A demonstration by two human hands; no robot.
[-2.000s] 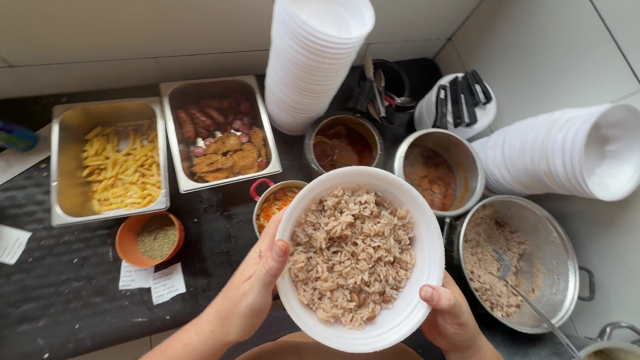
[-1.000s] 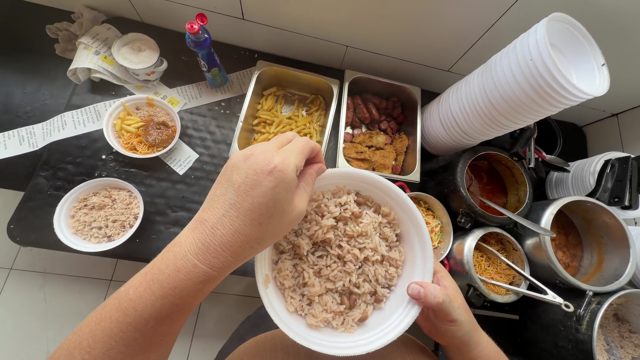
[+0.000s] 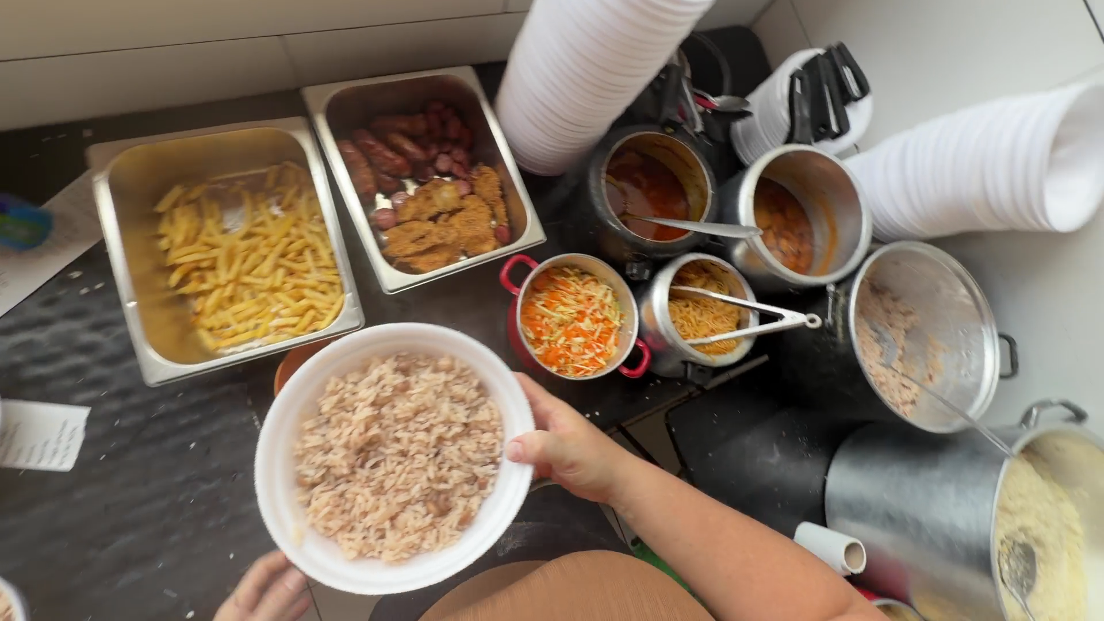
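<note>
My right hand (image 3: 565,444) grips the right rim of a white foam bowl (image 3: 276,448) filled with rice mixed with beans (image 3: 401,457). The bowl is held over the near part of the dark counter, tilted toward the camera. Below the bowl's lower left edge is my left hand (image 3: 267,591), only its fingers in view, with nothing seen in them; whether they touch the bowl cannot be told. Just beyond the bowl stand a steel pan of french fries (image 3: 250,259) and a red-handled pot of shredded cabbage and carrot (image 3: 572,321).
A steel pan of sausages and breaded meat (image 3: 440,185) stands behind. Tall foam bowl stacks (image 3: 595,78) (image 3: 966,172) rise at the back and right. Metal tongs (image 3: 759,323) lie across a noodle pot. Stew pots, a rice pot (image 3: 966,328) and a large pot (image 3: 914,509) fill the right side.
My left hand, over the rice bowl's upper left side one second ago, is now below its lower left edge. My right hand still holds the bowl. The view has swung right.
</note>
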